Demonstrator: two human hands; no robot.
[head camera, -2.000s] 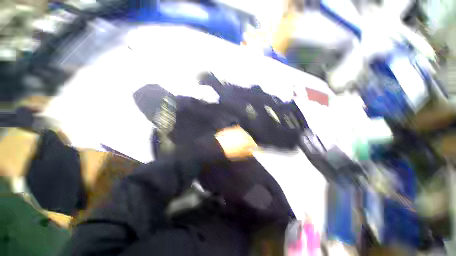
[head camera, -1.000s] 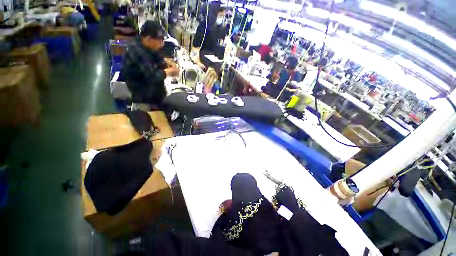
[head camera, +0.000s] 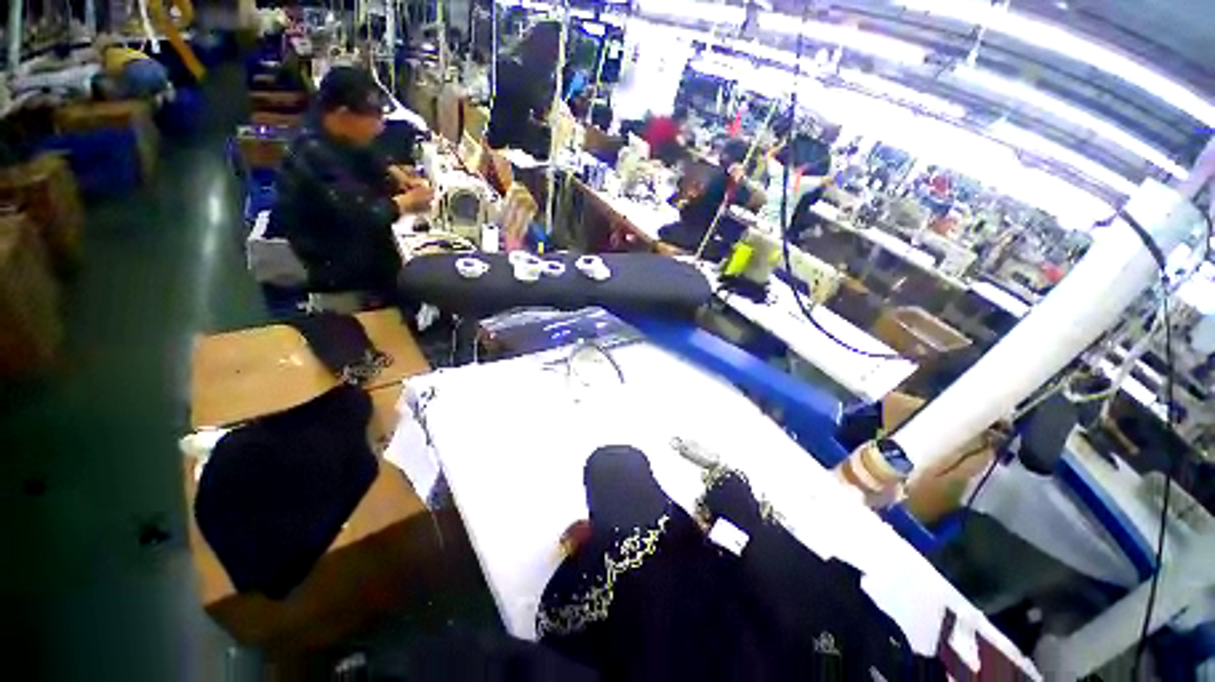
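Observation:
A black garment piece with gold scroll embroidery (head camera: 621, 566) lies on the white-covered table (head camera: 500, 460) at the bottom centre. A small skin-coloured part, seemingly my left hand (head camera: 576, 536), shows at its left edge. The rest is hidden by black cloth, so its grip is unclear. More black cloth with gold trim (head camera: 800, 586) lies to the right, with a small white label (head camera: 728, 536) on it. A small pale strip (head camera: 693, 452) lies just beyond. My right hand is not in view.
Black garments (head camera: 287, 486) lie on cartons (head camera: 253, 362) at the left. A black padded board (head camera: 553, 283) with white rings stands beyond the table. A thread cone (head camera: 877, 466) is at the right edge, near a thick white pole (head camera: 1039, 346). A person (head camera: 333, 193) sits at a sewing machine.
The view was blurred and aimed down at the table, with a bare hand on the cloth; it now looks up across the factory. Since one second ago, the scene has shifted slightly left.

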